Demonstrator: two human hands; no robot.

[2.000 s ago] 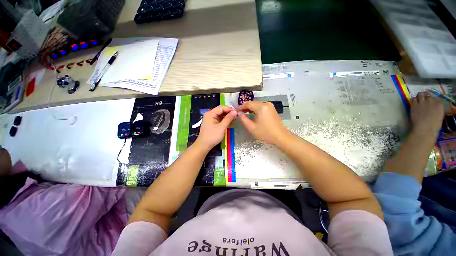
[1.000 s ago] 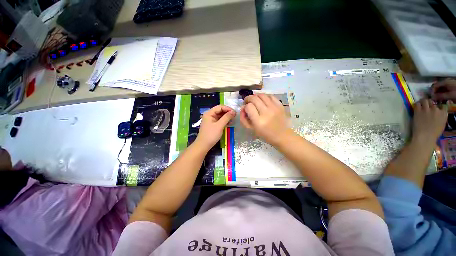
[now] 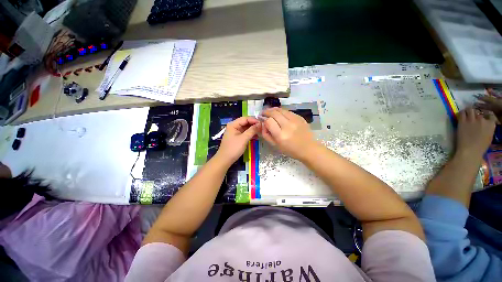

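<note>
My left hand [image 3: 238, 139] and my right hand [image 3: 289, 132] meet at the fingertips over the bench mat [image 3: 352, 104]. Both pinch a small, thin, pale clear film [image 3: 260, 118], mostly hidden by the fingers. A dark watch body [image 3: 271, 102] lies just beyond my right fingers, near the wooden shelf's edge, partly covered by them. Two more dark watch bodies [image 3: 146, 141] with small coloured lights lie side by side on the black panel at the left, a thin cable below them.
The raised wooden shelf [image 3: 236, 60] holds papers [image 3: 148, 71] with a pen [image 3: 114, 78], a black tray [image 3: 175, 10] and a row of blue and red lights [image 3: 82, 52]. Two small dark pieces [image 3: 18, 137] lie far left. Coworkers' arms [image 3: 468, 143] and pink clothing [image 3: 71, 237] flank me.
My right hand has shifted slightly; its fingertips parted from my left fingertips and now meet them again. Dark hair of the person at left has come into view. The right coworker's hands have moved.
</note>
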